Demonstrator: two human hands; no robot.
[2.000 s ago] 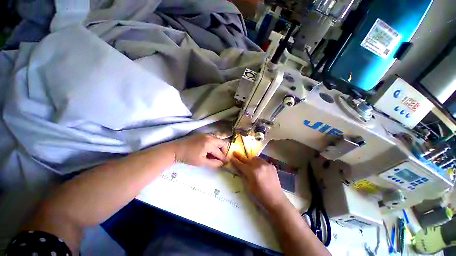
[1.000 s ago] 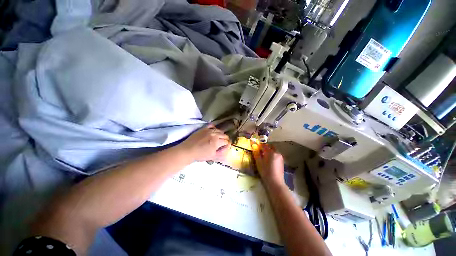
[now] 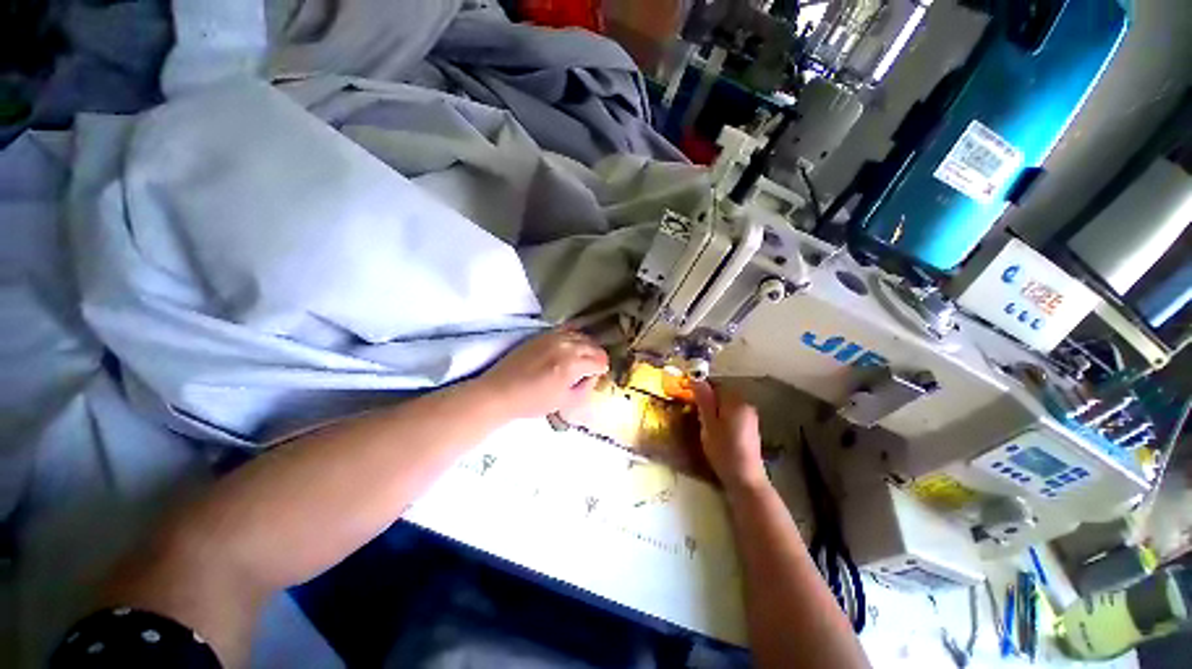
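Note:
Light grey cloth [image 3: 327, 222] lies in large folds over the left side and runs to the sewing machine [image 3: 837, 342]. The needle area [image 3: 643, 373] glows yellow under the lamp. My left hand [image 3: 552, 371] is bare and rests at the cloth edge just left of the presser foot, fingers bent and close together. My right hand [image 3: 727, 429] is bare and lies just right of the foot, its fingertips at the lit spot. What the fingertips hold is too small and bright to tell.
Black-handled scissors [image 3: 837, 562] lie right of my right forearm. Thin pens or tools [image 3: 1020, 612] and a yellow-green bottle [image 3: 1122, 614] are at the right table end. A teal phone-like object [image 3: 1000, 131] stands above the machine beside a white control box [image 3: 1030, 294].
My hands were close together at the needle and are now apart, one on each side of it. My right hand moved right and up. The view has shifted slightly.

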